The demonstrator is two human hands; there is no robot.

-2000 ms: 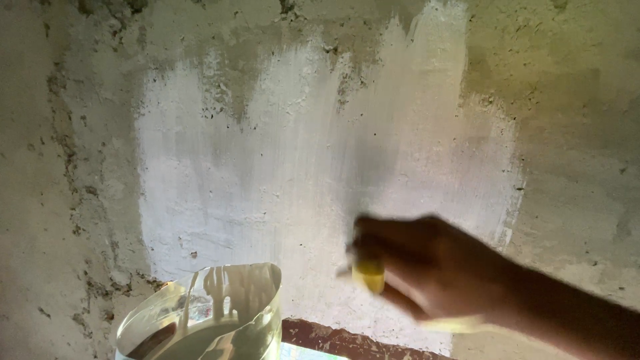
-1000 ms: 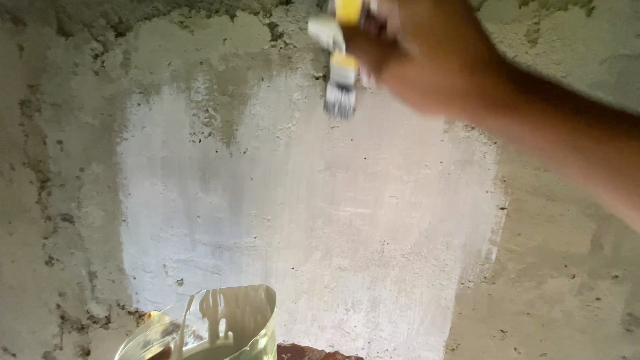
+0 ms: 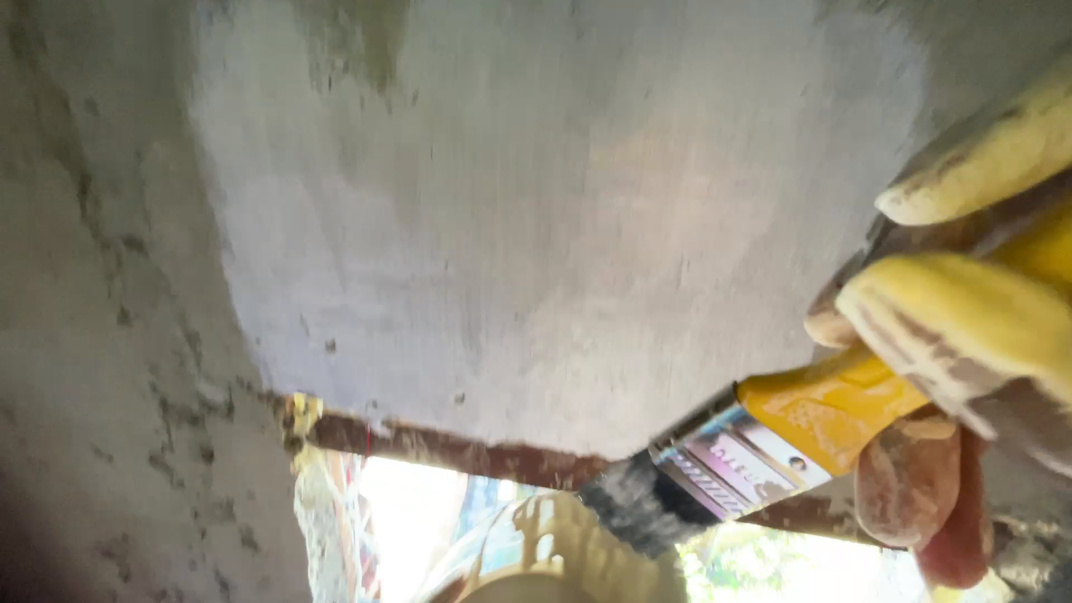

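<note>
My right hand [image 3: 946, 360], its fingers smeared with pale paint, grips a paintbrush by its yellow handle [image 3: 829, 402] at the right of the view. The brush has a metal ferrule and dark bristles [image 3: 645, 502] with whitish paint on them, pointing down and left. Just below the bristles is a paint container [image 3: 561, 536] with pale drips on its inner wall; the bristles overlap its rim in view, and contact cannot be told. Behind them, a broad patch of pale paint [image 3: 502, 226] covers part of the wall. My left hand is not in view.
Rough, pitted grey wall [image 3: 109, 335] borders the painted patch on the left. Under the patch runs a reddish-brown beam or frame edge [image 3: 469, 452], with a bright opening [image 3: 410, 511] beneath it. Green foliage shows through the opening at the lower right.
My right hand and the brush have come down from the upper part of the wall to beside the paint container, and look much nearer. The view has shifted, showing more of the opening.
</note>
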